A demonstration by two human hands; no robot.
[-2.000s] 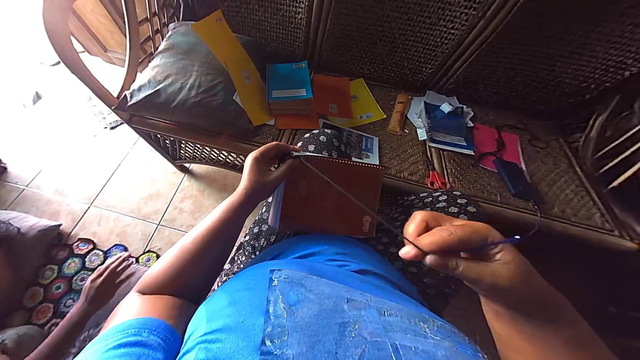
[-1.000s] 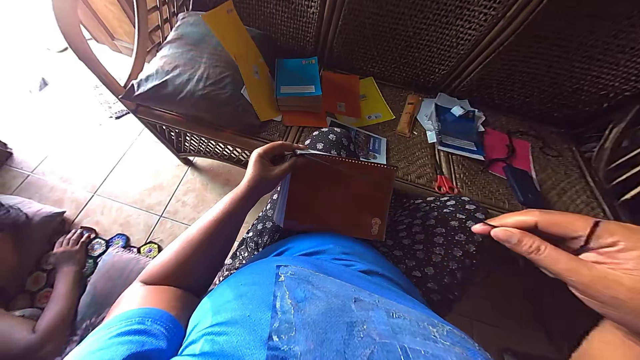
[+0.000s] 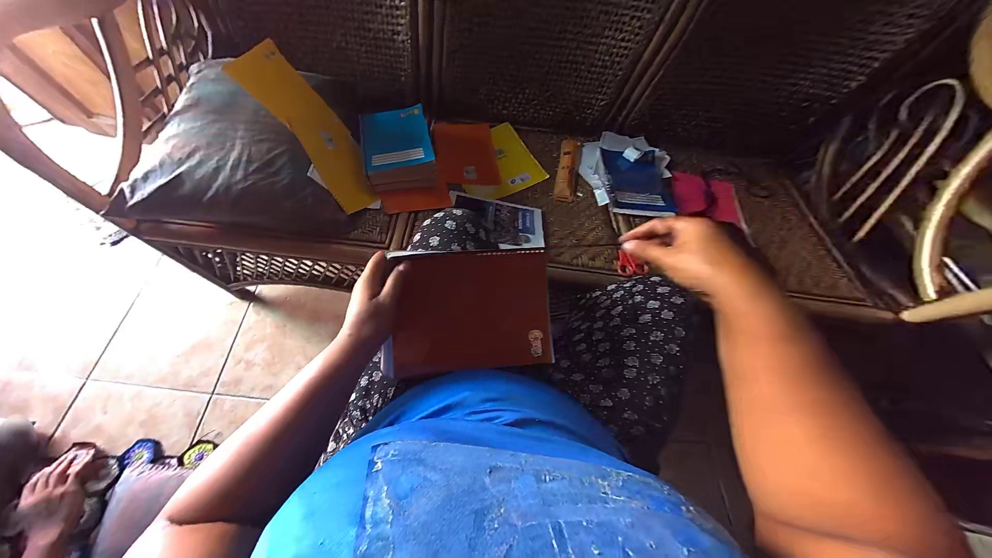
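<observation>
A notebook with a reddish-brown cover (image 3: 473, 314) lies on my lap, its row of binding holes along the far edge. My left hand (image 3: 374, 298) grips its far left corner. From that edge a thin dark strand (image 3: 585, 246) runs right to my right hand (image 3: 673, 246), which pinches its end between thumb and fingers. Just below those fingertips, red-handled scissors (image 3: 632, 263) rest on the woven bench seat; their blades are hidden. Beyond the notebook lies a printed booklet (image 3: 515, 225), partly covered by my patterned knee.
On the bench are a blue notebook (image 3: 397, 139) atop a stack, orange (image 3: 467, 151) and yellow notebooks (image 3: 511, 164), a long yellow cover (image 3: 298, 116), a tan case (image 3: 566, 170), a dark blue notebook (image 3: 639, 182) with papers, and a cushion (image 3: 225, 155). Another person's hand (image 3: 54, 496) is lower left.
My right hand has moved from the lower right, where it was farther out a second ago, to above the scissors. My left hand still holds the notebook's far left corner.
</observation>
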